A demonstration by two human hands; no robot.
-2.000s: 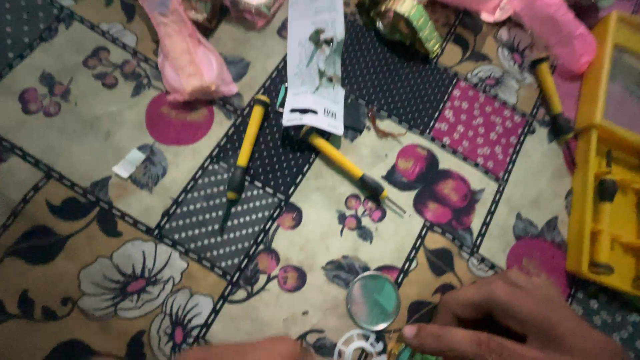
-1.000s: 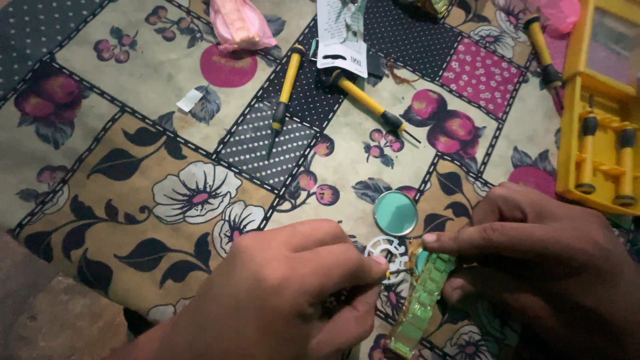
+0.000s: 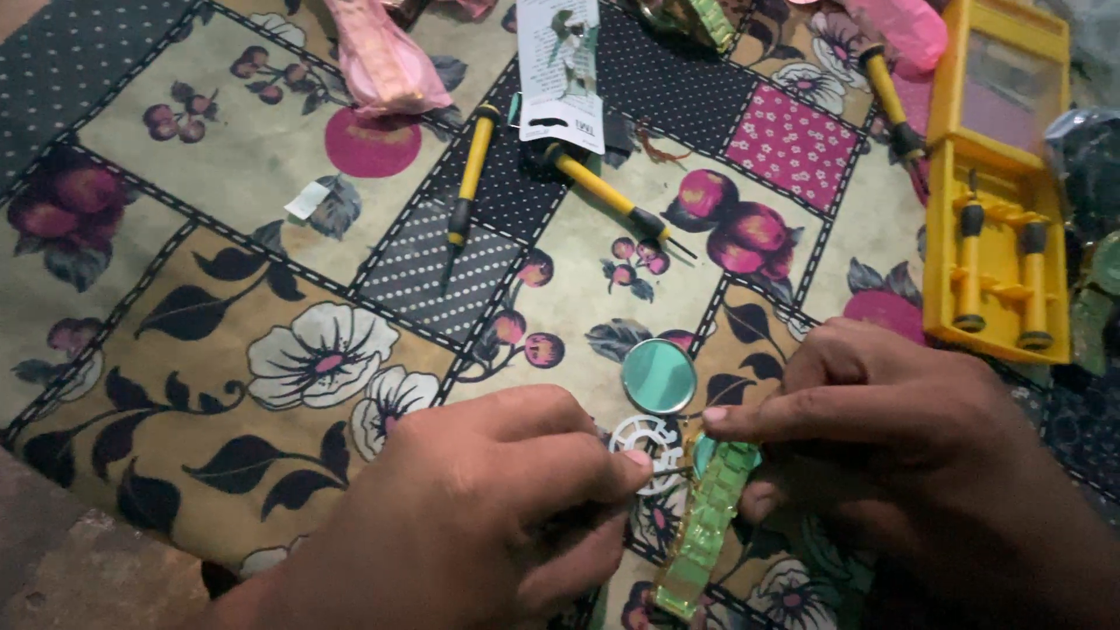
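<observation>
A wristwatch with a green-tinted metal link band (image 3: pixel 704 525) lies under my right hand (image 3: pixel 875 429), whose fingers grip the watch head at its upper end. My left hand (image 3: pixel 525 490) pinches a small thin item at the watch's left side; the fingers mostly hide it. Beneath my left fingertips is a white plastic ring-shaped part (image 3: pixel 643 442). A round disc with a shiny teal face and metal rim (image 3: pixel 659 376) rests on the cloth just above the ring.
Yellow-handled precision screwdrivers (image 3: pixel 472 175) (image 3: pixel 608 192) lie beyond my hands, near a white printed card (image 3: pixel 560 79). At right stands an open yellow case (image 3: pixel 997 289) holding two screwdrivers. Pink-wrapped items (image 3: pixel 385 70) lie at the back on the patterned cloth (image 3: pixel 525 315).
My left hand has come into fuller view from the bottom edge and reached the watch. The watch band shows more fully than two seconds ago. The view has shifted.
</observation>
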